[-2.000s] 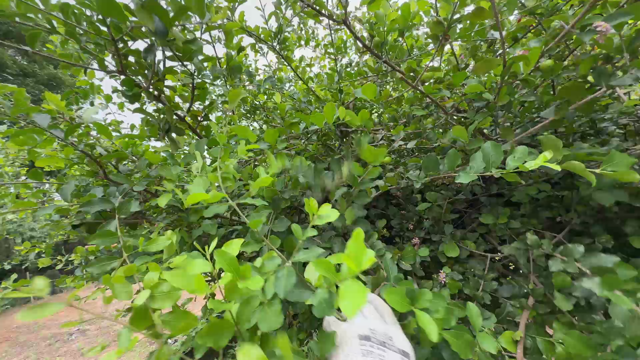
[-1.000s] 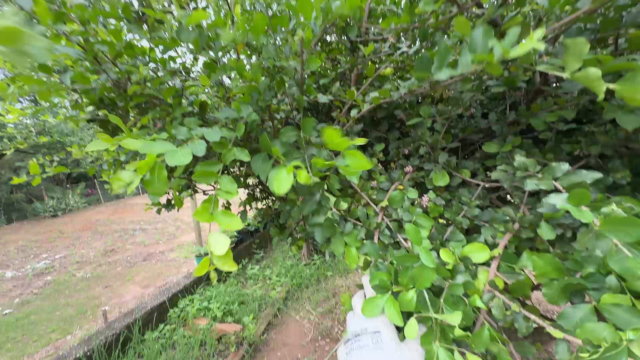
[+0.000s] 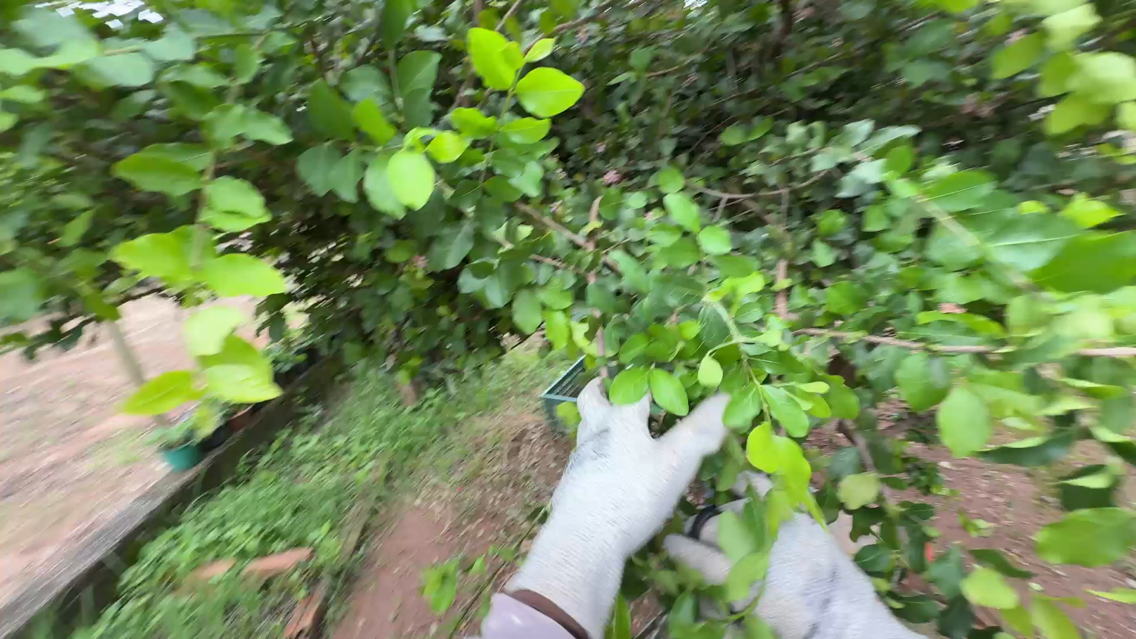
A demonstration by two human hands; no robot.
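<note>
My left hand [image 3: 626,457], in a white knitted work glove, reaches up among the leafy twigs [image 3: 683,346] of a dense green shrub. Its thumb and fingers are spread, with leaves over the fingertips; whether it touches a twig is unclear. Lower right, my right hand [image 3: 803,568] wears a similar white glove and is partly covered by bright leaves. A dark curved piece [image 3: 701,522] shows at its fingers, perhaps a tool's handle, but leaves and blur hide what it is.
Behind my left hand is a green crate or basket [image 3: 564,390]. A low wall edge [image 3: 115,532] runs at left, past a green pot [image 3: 182,454]. Brick pieces [image 3: 275,563] lie in the grass. Branches [image 3: 967,346] stretch across the right.
The view has swung downward. Only one white glove showed at the bottom edge before; now both gloved hands are in view, the left one raised among the leaves.
</note>
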